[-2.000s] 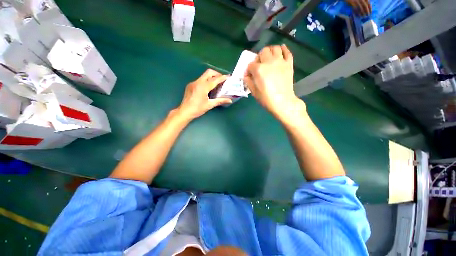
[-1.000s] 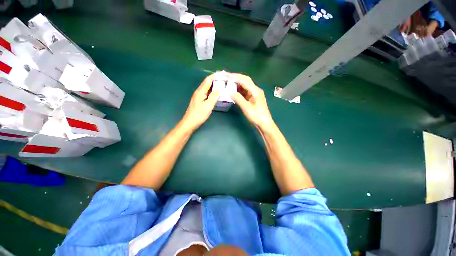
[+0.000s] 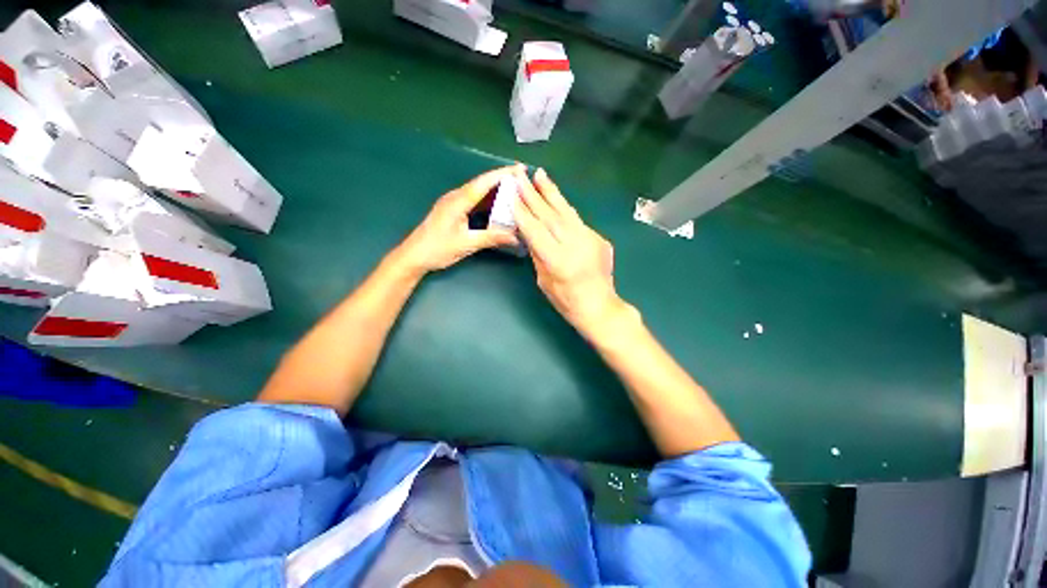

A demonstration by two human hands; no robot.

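A small white box [image 3: 504,204] stands between my two hands near the middle of the green table. My left hand [image 3: 451,224] grips its left side, with the thumb at the near edge. My right hand [image 3: 565,244] lies against its right side and top with the fingers straight and together. The hands hide most of the box, and a dark gap shows between it and my left hand. Open white boxes [image 3: 189,270] with red stripes and raised flaps are clustered at the left.
A closed white box with a red stripe [image 3: 541,92] stands beyond my hands. Other white boxes [image 3: 292,31] lie at the far side. A grey metal post [image 3: 792,126] slants at the right. A cream board [image 3: 993,396] is at the right end. Another person's hand [image 3: 990,80] shows at the far right.
The raised flap seen two seconds ago no longer shows upright. My right hand has moved from gripping the box's side to lying flat against it. The far boxes have shifted right in view.
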